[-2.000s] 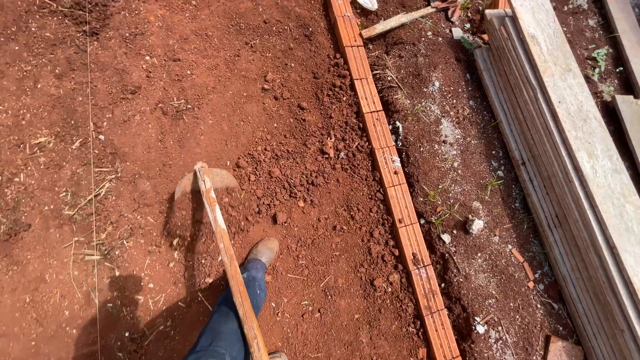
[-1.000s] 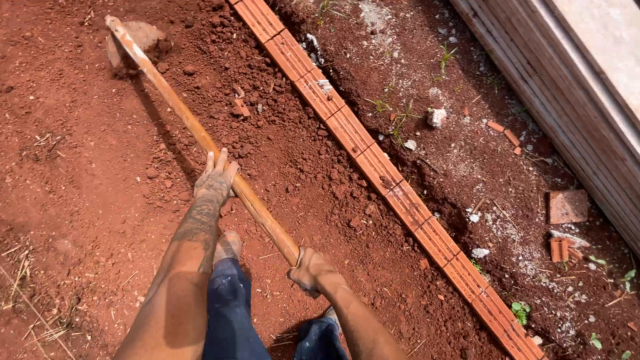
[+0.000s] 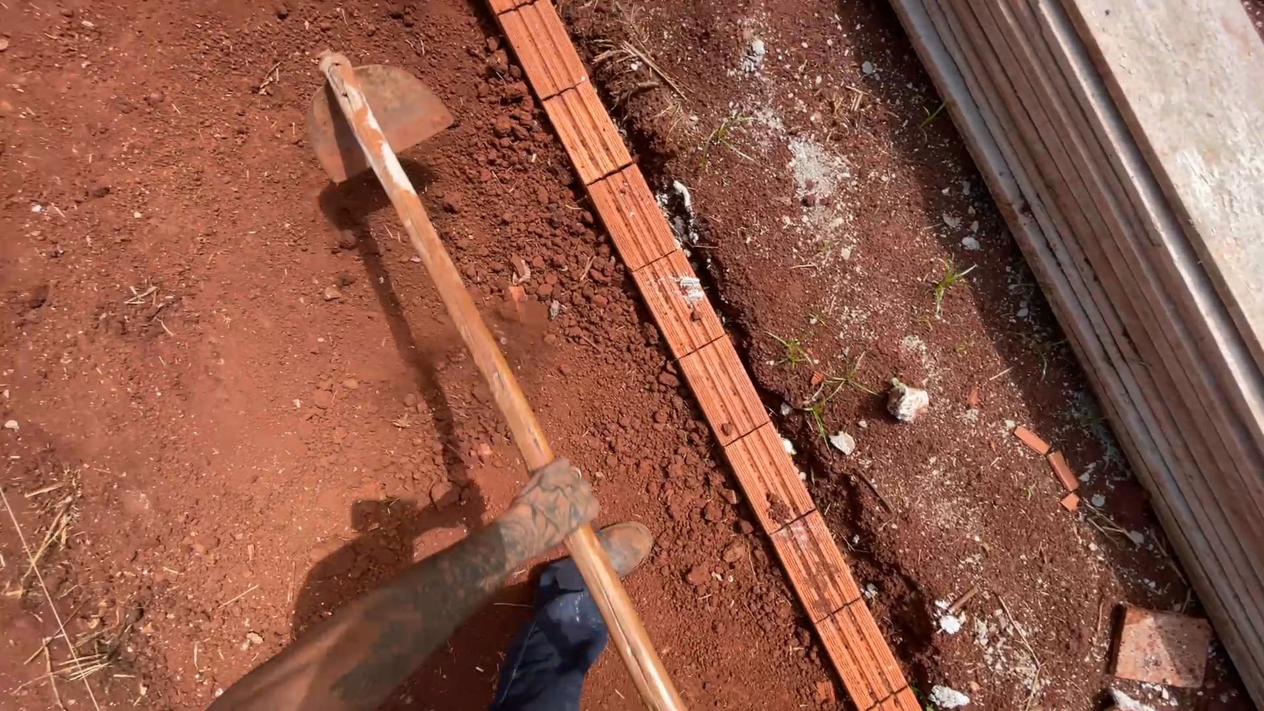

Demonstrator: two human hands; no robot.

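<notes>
My left hand (image 3: 555,506), at the lower middle, is closed around the wooden handle of a hoe (image 3: 472,331). The handle slants from the upper left down to the bottom edge. At its far end the wide metal hoe blade (image 3: 400,109) is over the red soil, its shadow falling just below it. My right hand is out of the frame. A line of grooved orange clay bricks (image 3: 676,301) runs diagonally to the right of the hoe, with loose soil clods (image 3: 592,326) along its near side.
My shoe (image 3: 624,548) stands on soil beside the handle, left of the brick line. Stacked long boards (image 3: 1106,247) lie at the right. Between bricks and boards are a pale rubble lump (image 3: 907,402), brick shards (image 3: 1047,459) and a broken brick piece (image 3: 1163,647). A thin string (image 3: 44,592) crosses the lower left.
One second ago both hands were on the handle; now only the left shows. The hoe blade has shifted nearer the brick line. The view has also moved.
</notes>
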